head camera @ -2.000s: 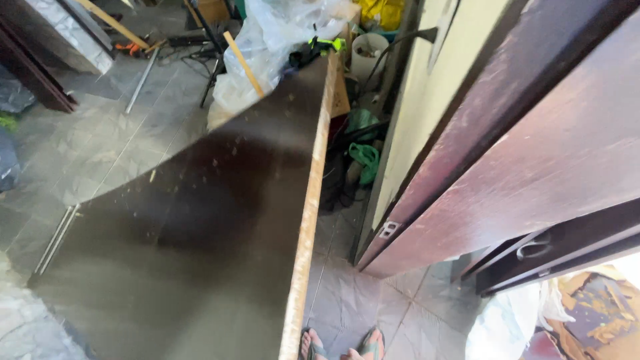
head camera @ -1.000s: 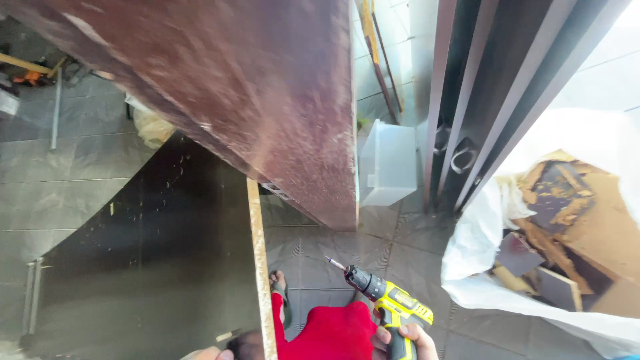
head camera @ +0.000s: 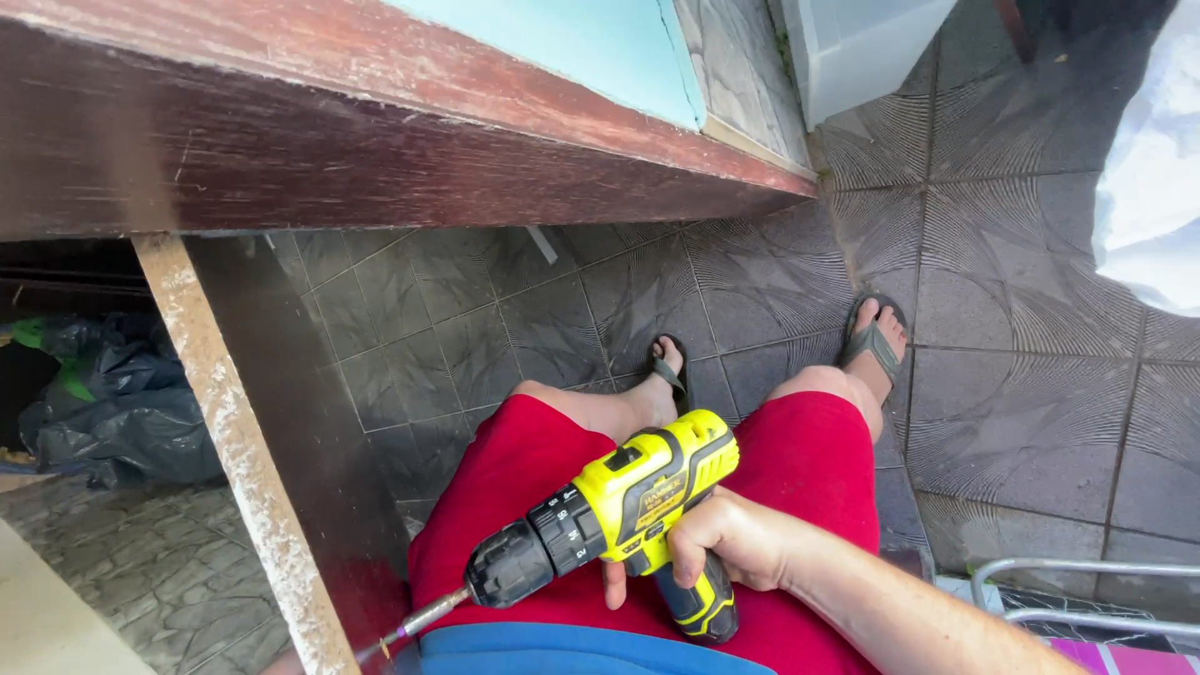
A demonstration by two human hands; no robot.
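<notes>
My right hand [head camera: 717,544] is wrapped around the handle of a yellow and black cordless drill [head camera: 647,492], above my red shorts. A long driver bit [head camera: 433,611] sits in its chuck and points left and down. The bit's tip is close to the worn edge of a dark wooden door [head camera: 246,455] that stands at the left, its raw edge flecked with white. Only a blurred bit of skin shows low beside that edge, probably my left hand [head camera: 284,664]; its fingers are not visible.
A dark red wooden frame [head camera: 450,178] crosses the upper left. Black plastic bags [head camera: 127,412] lie beyond the door. A translucent bin [head camera: 867,52] stands at the top, a white sack [head camera: 1158,187] at the right, metal tubing [head camera: 1087,566] at the lower right.
The view has swung down toward my legs. The drill, upright at the lower right a second ago, now lies across my lap with its bit toward the door edge.
</notes>
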